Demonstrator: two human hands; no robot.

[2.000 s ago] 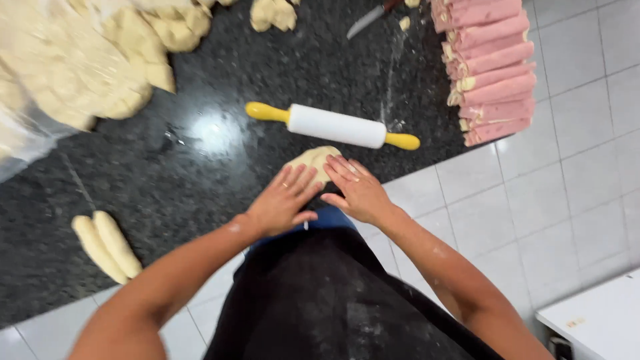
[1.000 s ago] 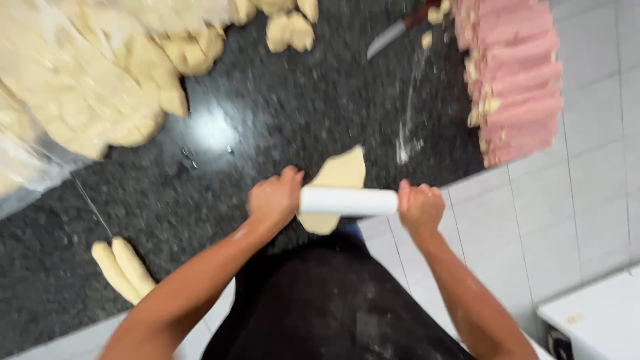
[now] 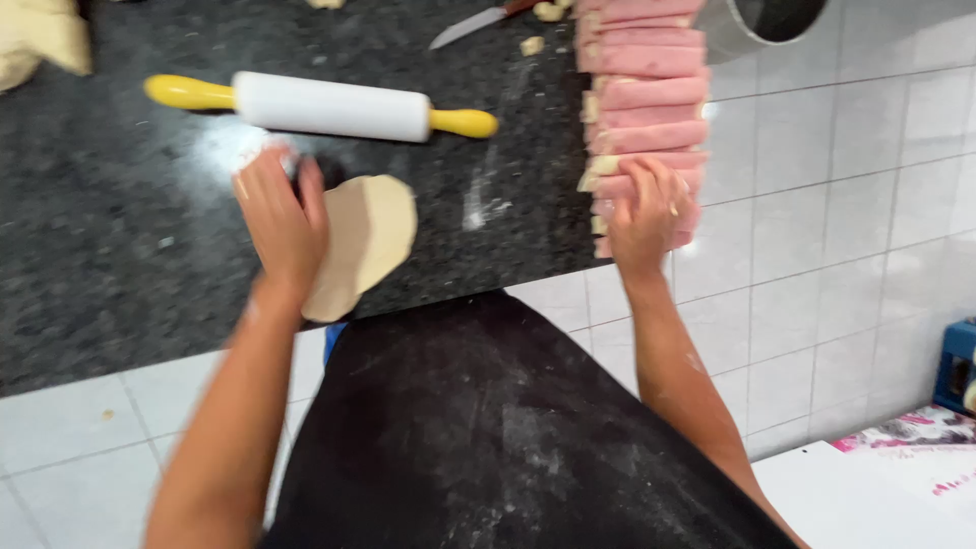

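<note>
A flattened oval of dough lies on the dark granite counter near its front edge. My left hand is beside the dough's left side, blurred, fingers bent and thumb apart, with nothing visible in it. Over the lower part of a row of rolled pink ham slices with pale filling at their ends, my right hand has its fingertips on one roll; whether it grips the roll is not plain. The rolling pin, white with yellow handles, rests behind the dough, touched by neither hand.
A knife lies at the back of the counter, with small dough scraps near it. More dough sits at the back left. A metal pot stands beyond the ham. Loose flour marks the granite.
One second ago both hands held the rolling pin over the dough; now it lies behind the dough, released. My right hand has moved right to the ham rolls. The dough is wider and rounder.
</note>
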